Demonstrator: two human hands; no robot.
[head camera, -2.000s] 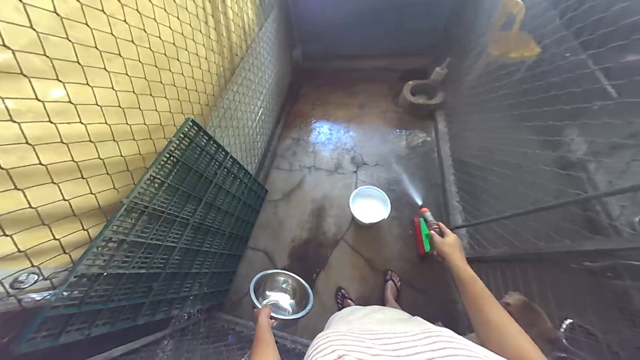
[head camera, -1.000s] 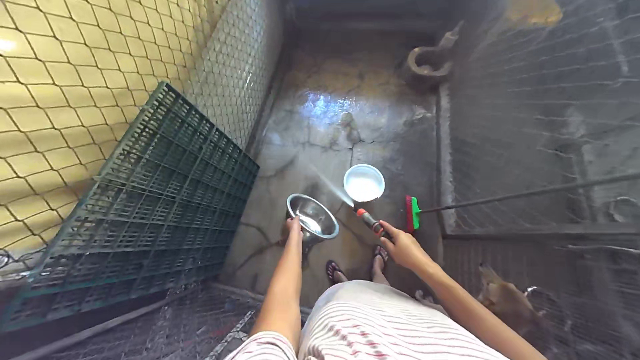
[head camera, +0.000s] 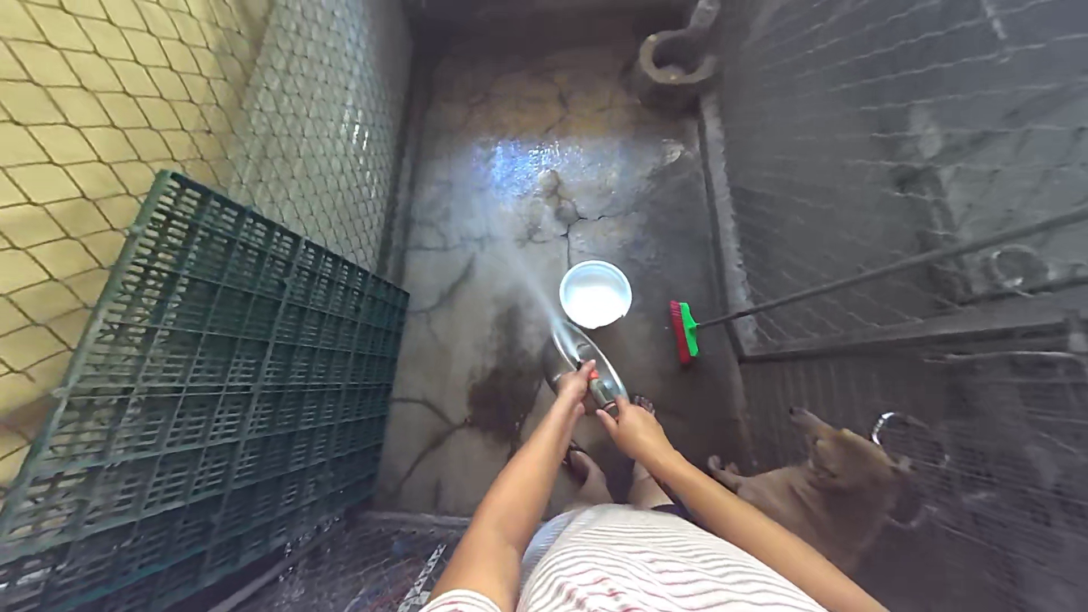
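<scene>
My left hand (head camera: 576, 384) is at the near side of a metal bowl (head camera: 609, 355), which is tilted on edge; its fingers are at the hose nozzle's front, and whether it grips bowl or nozzle is hard to tell. In my right hand (head camera: 636, 425) is the rear of the hose nozzle (head camera: 602, 391), which crosses the bowl. Water sprays from it forward and to the left. Just beyond the bowl, a white basin (head camera: 596, 294) rests on the wet concrete floor.
A red and green broom (head camera: 685, 331) lies right of the basin, its handle running through the wire fence. Green plastic slatted panels (head camera: 255, 340) lean at the left. A brown dog (head camera: 829, 484) is at the lower right. A concrete ring (head camera: 676, 64) stands at the far right corner.
My hands have come together, with the metal bowl moved toward the nozzle and tipped more steeply. The spray now points forward-left; two seconds ago the nozzle was beside the broom.
</scene>
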